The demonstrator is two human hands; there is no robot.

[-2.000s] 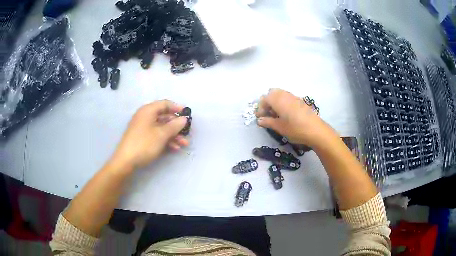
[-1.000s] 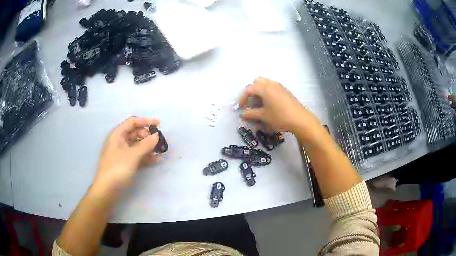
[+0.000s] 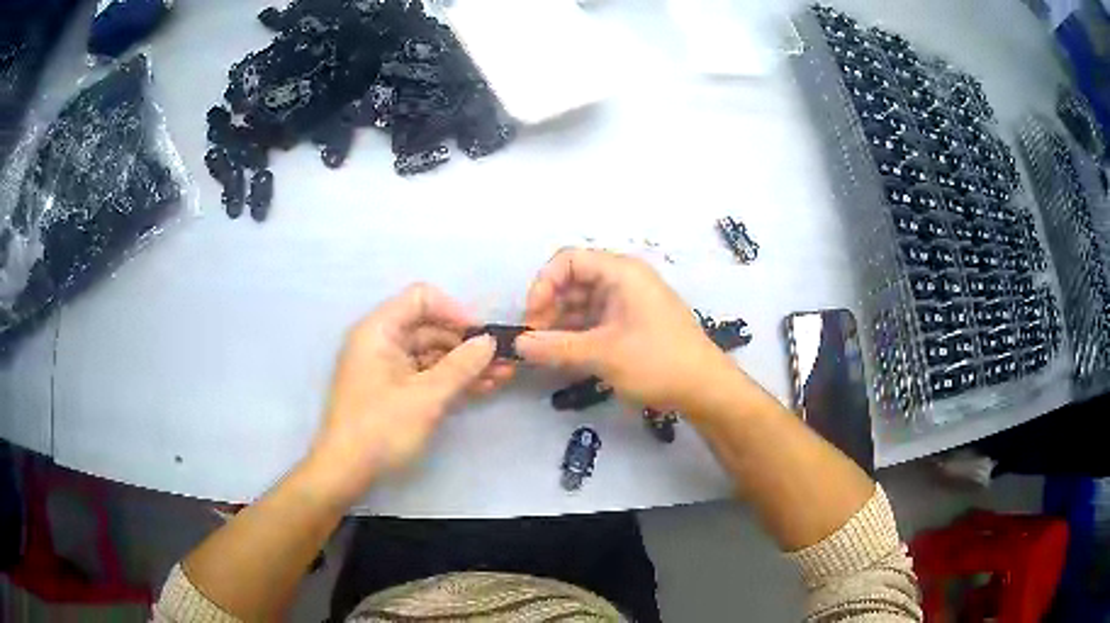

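My left hand (image 3: 408, 371) pinches a black plastic housing (image 3: 502, 341) between thumb and fingers, in front of me. My right hand (image 3: 609, 323) has its thumb and fingertips at the other end of the same housing, so both hands hold it. Any insert in the fingers is hidden. Tiny pale inserts (image 3: 651, 248) lie scattered just beyond the right hand. Assembled units lie around the right hand; one (image 3: 581, 458) is nearest the table's front edge, another (image 3: 738, 239) lies beyond, and others are partly hidden under the hand and forearm.
A heap of black housings (image 3: 353, 79) lies at the far left-centre, beside a pale tub or lid (image 3: 536, 61). A clear bag of housings (image 3: 91, 183) is at the left. A filled blister tray (image 3: 949, 231) and a smartphone (image 3: 830, 383) are at the right. A red stool (image 3: 986, 566) stands below.
My right hand has moved left from the scattered inserts to the housing. My left hand has brought the housing toward the middle, and the hands now meet. The camera view has shifted.
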